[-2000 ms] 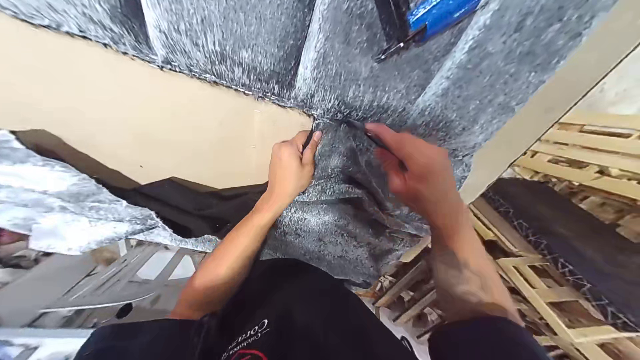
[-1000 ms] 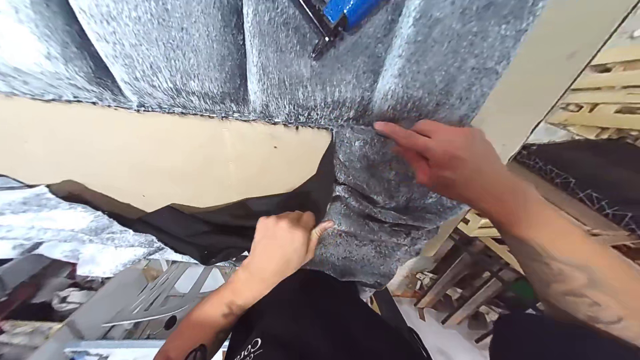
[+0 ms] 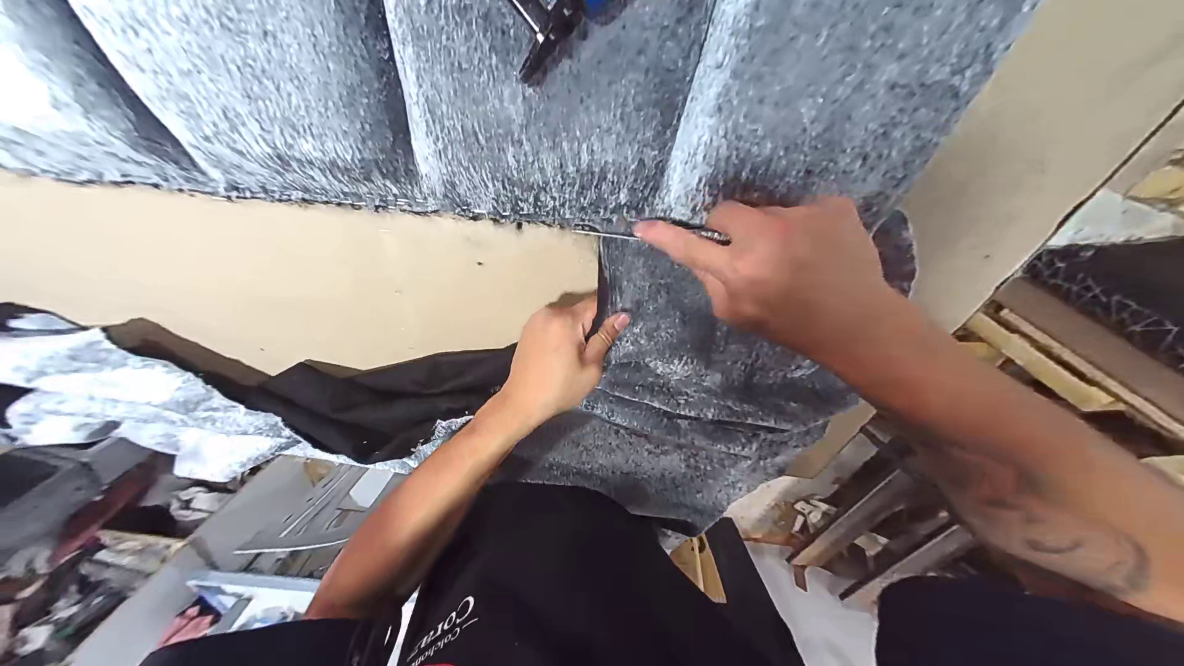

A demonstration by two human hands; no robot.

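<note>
Grey plush upholstery fabric (image 3: 555, 129), stitched in channels, covers the far side of a beige panel (image 3: 277, 268). My right hand (image 3: 795, 268) holds a thin knife-like blade (image 3: 606, 232) flat along the fabric's lower edge, its index finger pressed on top. My left hand (image 3: 555, 356) grips the cut edge of the hanging grey fabric flap (image 3: 684, 342), thumb on the grey side. From near my left hand, black lining cloth (image 3: 388, 398) trails left along the panel's near edge. The blade's handle is mostly hidden in my right hand.
A black and blue tool (image 3: 550, 37), partly out of view, lies on the fabric at the top. Wooden frames (image 3: 1054, 361) stand at the right. Below left are a grey surface with flat strips (image 3: 305, 509) and a light blue tray (image 3: 259, 592) with items.
The grey flap beside the panel has been cut further to the right since the oldest frame. My left hand has moved from the lower flap up to its cut edge since one second ago.
</note>
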